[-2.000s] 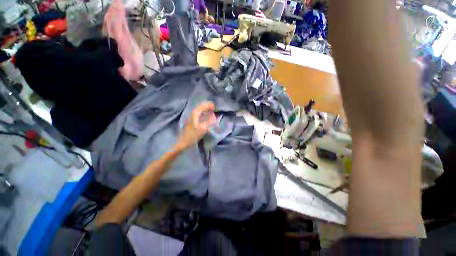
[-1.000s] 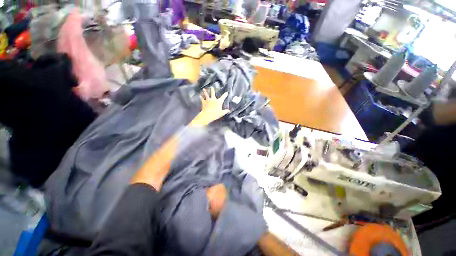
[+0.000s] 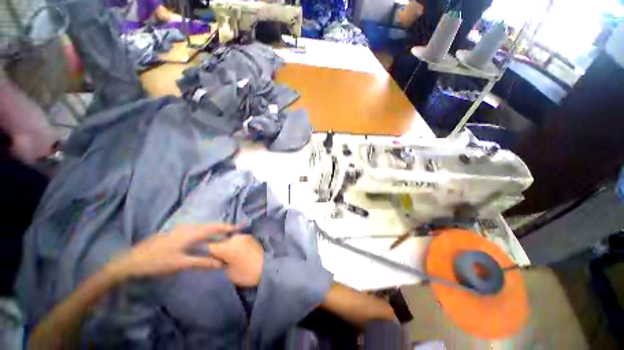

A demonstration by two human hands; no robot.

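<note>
The large grey garment [image 3: 130,184] lies heaped across the left and over my lap. My left hand [image 3: 181,253] lies over it at the lower left, blurred, with fingers spread towards my right hand. My right hand [image 3: 239,260] shows through a gap in the cloth, its wrist and part of the forearm covered by a grey fold; whether its fingers hold cloth is unclear. The off-white sewing machine [image 3: 445,176] stands to the right, with its needle end near the cloth. A narrow grey tape [image 3: 376,258] runs from the orange reel disc [image 3: 448,294] towards the needle.
A second grey heap [image 3: 239,85] with small white labels lies beyond, beside an orange-brown tabletop [image 3: 349,99]. Thread cones [image 3: 441,37] stand behind the machine. A thin tool [image 3: 410,236] lies by the machine base. Another machine [image 3: 256,17] and a person's arm [image 3: 164,14] are at the back.
The view has swung right, bringing the machine and whole orange disc into sight. My left hand has drawn back from the far heap to beside my right hand, which is now more visible in the cloth.
</note>
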